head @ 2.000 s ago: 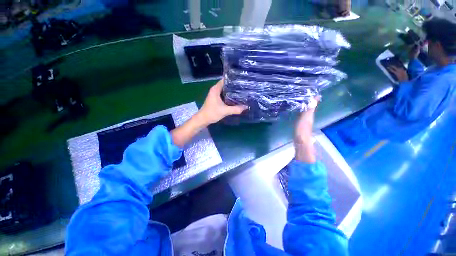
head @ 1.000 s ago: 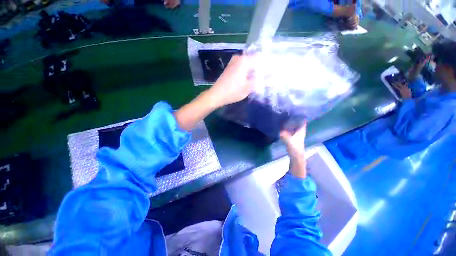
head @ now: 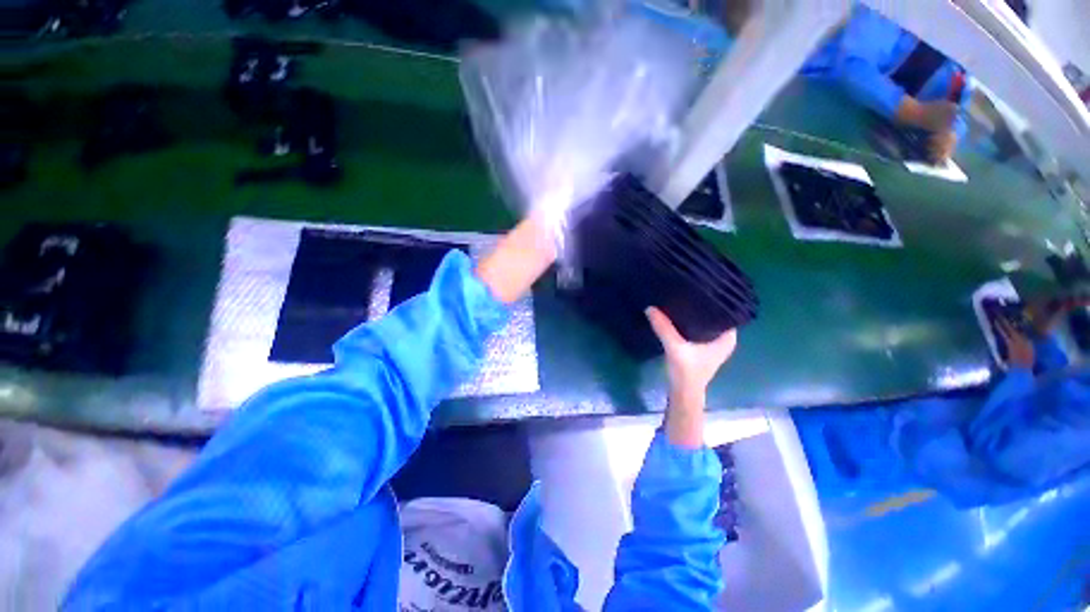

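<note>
My right hand (head: 693, 354) holds a stack of black plastic panels (head: 669, 269) at its lower edge, above the green bench. My left hand (head: 528, 249) grips a clear plastic bag (head: 574, 96), which is blurred and spread above the hand, clear of most of the stack. The far side of the stack is partly hidden by the bag and a pale upright. A flat black panel (head: 329, 299) with a pale strip lies on a silvery bubble sheet (head: 249, 275) at the left, partly covered by my left sleeve.
Black frame parts (head: 60, 299) lie at the left, more (head: 281, 108) farther back. A black unit on a white sheet (head: 837, 201) lies right of the pale upright (head: 753, 96). An open white carton (head: 789, 514) stands below the bench edge. Workers in blue (head: 879, 60) are across and right.
The clear bag has come off the black panels and is now up in my left hand. The panels are bare and tilted in my right hand. The view has turned to the right.
</note>
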